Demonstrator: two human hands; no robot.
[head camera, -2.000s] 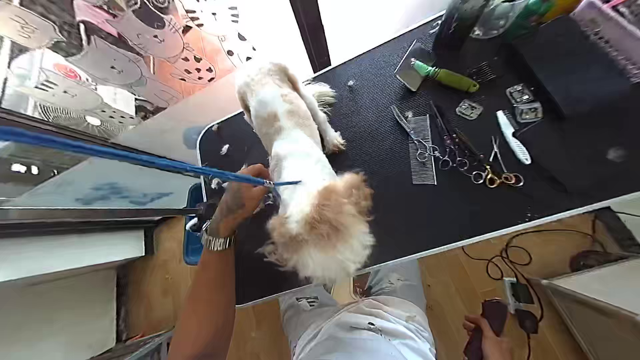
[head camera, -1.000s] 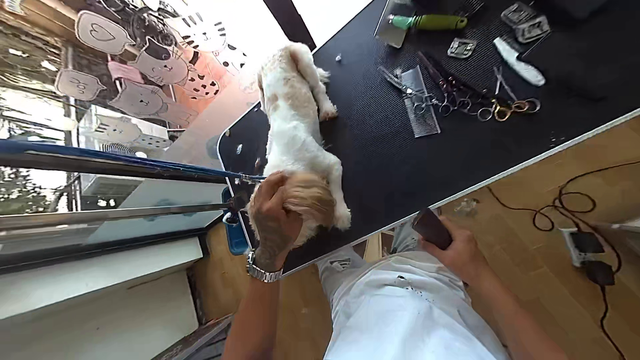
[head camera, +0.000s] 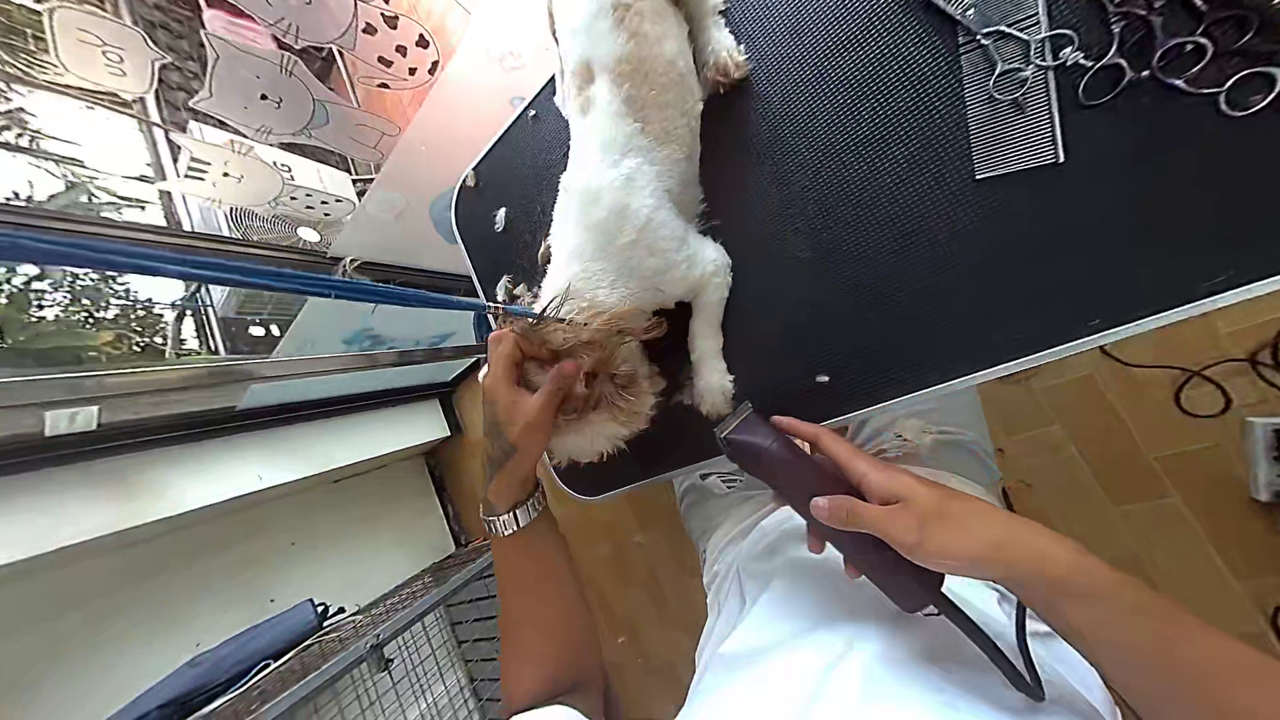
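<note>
A white and tan dog (head camera: 630, 190) stands on a black grooming table (head camera: 860, 230), its head low near the table's front left corner. My left hand (head camera: 525, 405) grips the side of the dog's head, thumb beside the ear, a metal watch on the wrist. My right hand (head camera: 880, 490) is closed around dark purple electric hair clippers (head camera: 820, 490), with the blade close to the dog's front paw and the cord hanging below. A blue grooming leash (head camera: 240, 275) runs from the left to the dog's neck.
A metal comb (head camera: 1015, 110) and several scissors (head camera: 1185, 65) lie at the table's upper right. Tufts of cut hair dot the mat. A wire cage (head camera: 430, 640) stands lower left, beside a folded dark blue umbrella (head camera: 225, 665). Cables lie on the wooden floor at right.
My right hand has brought the clippers up from beside my body to the table's edge. My left hand has moved from the dog's neck to its head. The view has shifted closer.
</note>
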